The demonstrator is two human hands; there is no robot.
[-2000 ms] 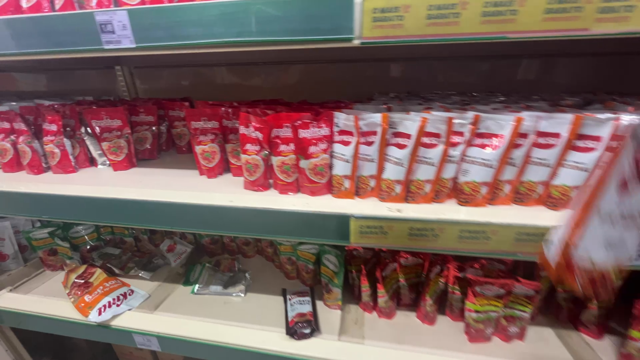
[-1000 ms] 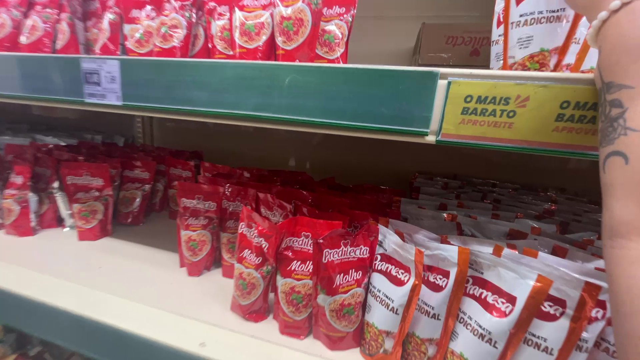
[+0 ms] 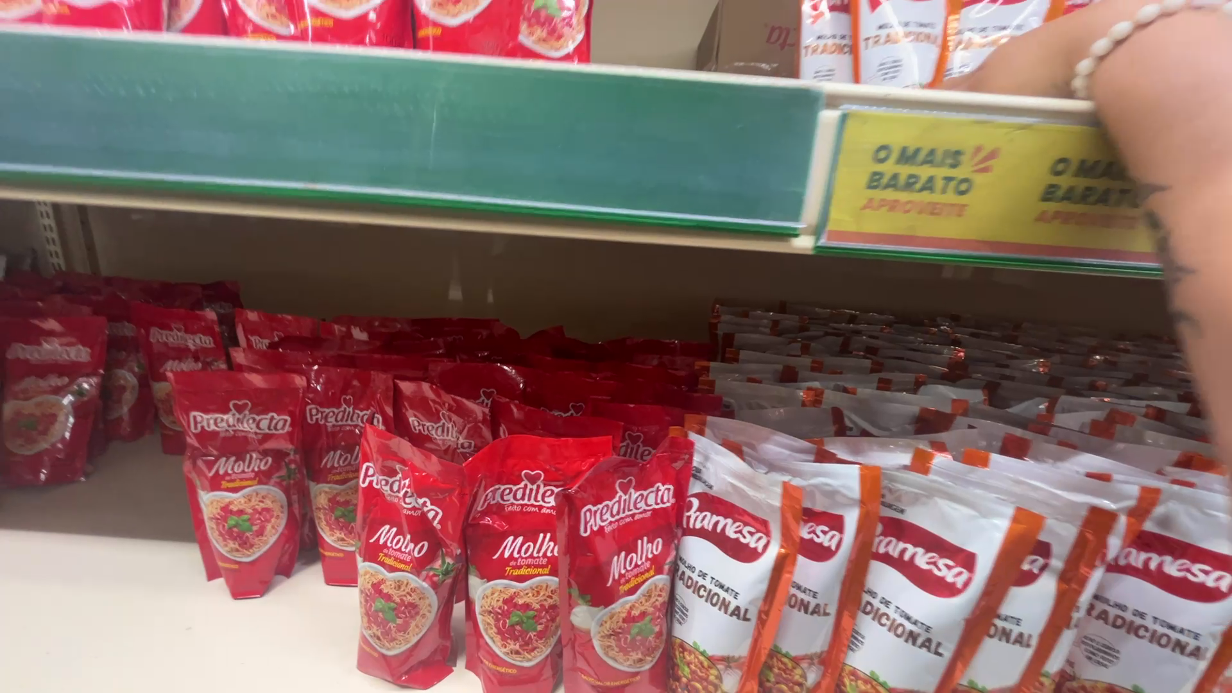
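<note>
My right hand (image 3: 1025,60) reaches onto the upper shelf at the top right, beside white and orange Pramesa tomato sauce pouches (image 3: 900,43). A beaded bracelet is on its wrist, and the tattooed forearm runs down the right edge. The shelf lip and the blur hide its fingers, so whether it grips a pouch cannot be told. My left hand is out of view. On the shelf below stand red Predilecta tomato sauce pouches (image 3: 241,481), with rows of white and orange Pramesa pouches (image 3: 924,577) to their right.
A green shelf edge strip (image 3: 404,125) crosses the view, with a yellow promotional sign (image 3: 982,183) at its right. Red pouches (image 3: 318,24) line the upper shelf, and a cardboard box (image 3: 751,38) stands behind. The lower shelf's white surface (image 3: 106,606) shows at the front left.
The view has moved in from the wider shelves. The forearm, upright at the right edge a second ago, now bends leftward at the wrist, with the hand over the upper shelf.
</note>
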